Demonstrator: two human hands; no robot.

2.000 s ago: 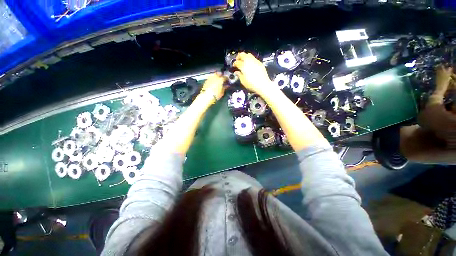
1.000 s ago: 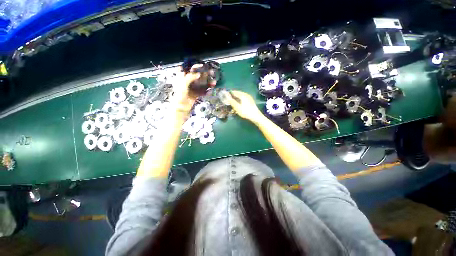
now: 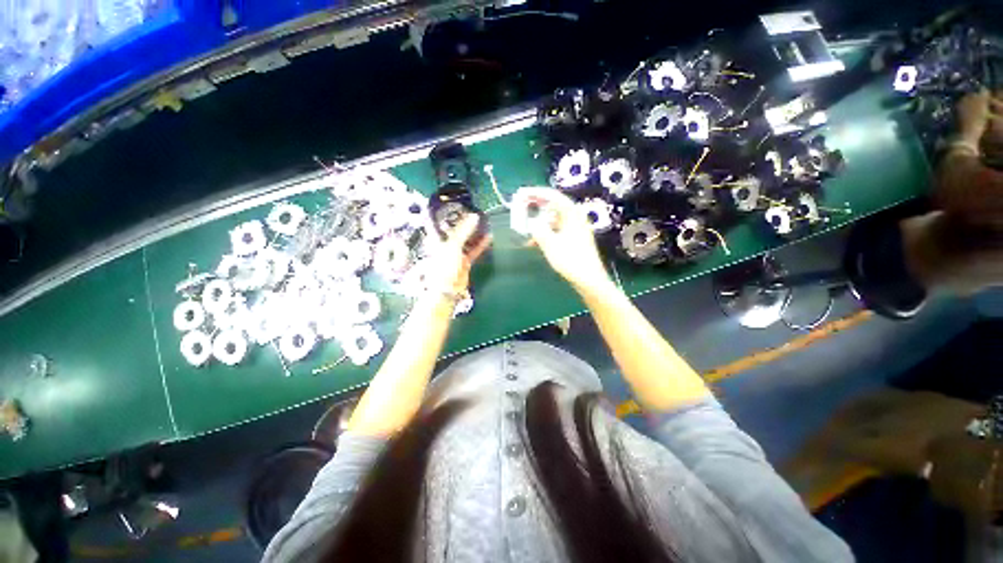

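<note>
My left hand [image 3: 460,247] holds a black round housing [image 3: 451,207] over the middle of the green bench. My right hand [image 3: 559,229] holds a white ring part [image 3: 532,212] a short way to its right; a thin lead wire [image 3: 495,185] rises from beside it. The two parts are apart. Another black housing [image 3: 450,163] lies just beyond my left hand. A loose pile of white ring parts [image 3: 298,340] lies on the left. Joined units [image 3: 617,176] with white or grey notched faces and lead wires lie on the right.
The green bench [image 3: 83,330] has a pale rail [image 3: 220,202] along its far side. A blue bin [image 3: 138,68] is at the upper left. A silver-white frame [image 3: 802,45] lies beyond the right heap. Another person's arm [image 3: 966,148] is at the right edge.
My left hand has moved right and nearer with a black housing. My right hand has moved slightly right and now holds a white ring up. Earlier my hands worked farther away, beside the right heap.
</note>
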